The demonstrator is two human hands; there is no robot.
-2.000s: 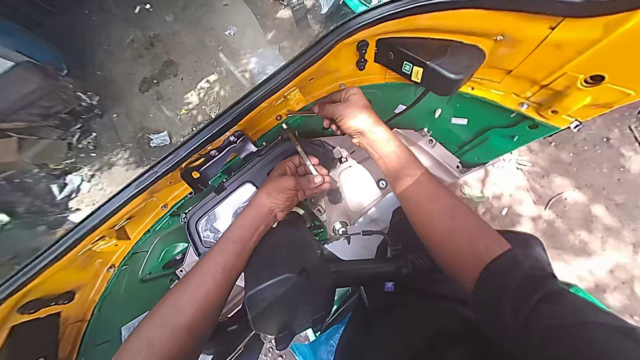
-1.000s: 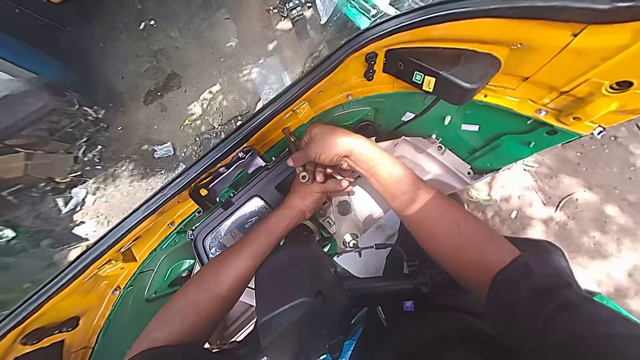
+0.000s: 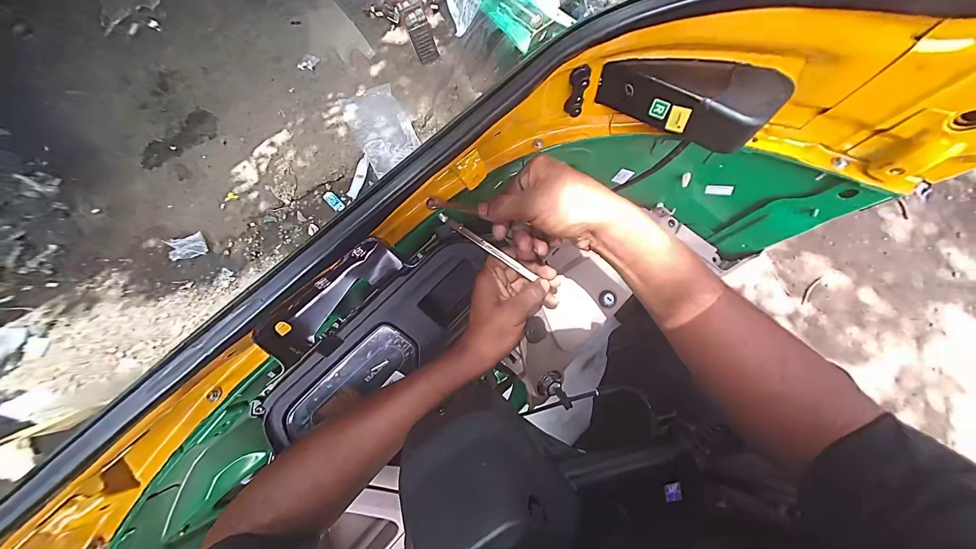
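My left hand [image 3: 503, 309] grips a slim metal tool [image 3: 492, 248] between thumb and fingers; its small end points up and left. My right hand [image 3: 553, 202], just above and to the right, is closed on a thin tool [image 3: 461, 207], which looks like a spanner. The far end of that tool is at the lower edge of the yellow windscreen frame [image 3: 415, 215]; whether it sits on a fastener cannot be told. The right fingers are partly hidden behind one another. Below the hands lies the black dashboard housing [image 3: 450, 267] with its instrument cluster [image 3: 354, 374].
A black wiper motor cover [image 3: 694, 99] is on the yellow frame at upper right, above the green front panel [image 3: 732, 202]. A black part [image 3: 480, 465] rises at the lower middle. The windscreen's black rubber edge [image 3: 229, 328] crosses diagonally, with littered ground [image 3: 183, 137] beyond.
My hands, close together one second ago, are now somewhat apart, with the left one lower. The slim tool in my left hand shows clearly again, as it did two seconds ago.
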